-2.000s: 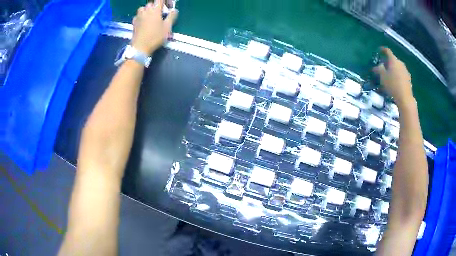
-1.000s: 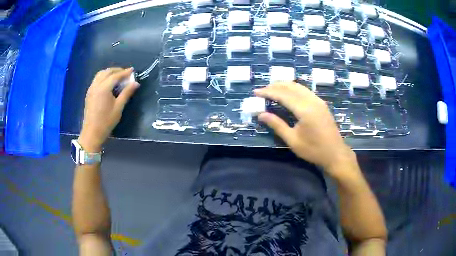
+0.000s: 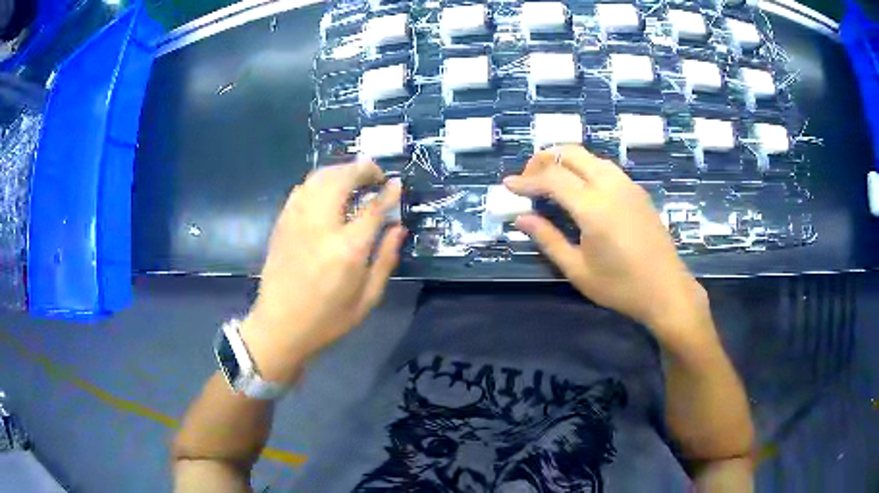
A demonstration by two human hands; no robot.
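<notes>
A clear blister tray [image 3: 771, 231] lies on the dark worktop, with rows of white wired components [image 3: 469, 134] in its pockets. My left hand [image 3: 332, 231] is over the near left part of the tray, its thumb and fingers closed on a white component [image 3: 381, 203] with pale wires pointing right. My right hand [image 3: 602, 221] holds another white component [image 3: 505, 206] between thumb and forefinger at the nearest row. Whether that block rests in its pocket cannot be told. The fingers partly hide both blocks.
A blue bin [image 3: 92, 173] stands at the left end of the worktop [image 3: 222, 144]. Part of another blue bin [image 3: 861, 48] shows at the right edge. A small white piece [image 3: 874, 193] lies near it. A pale rail [image 3: 217, 24] runs along the far side.
Both hands have come from over the green belt to the tray's near row. In the last second my left hand moved right with its component; my right hand stayed near the same pocket.
</notes>
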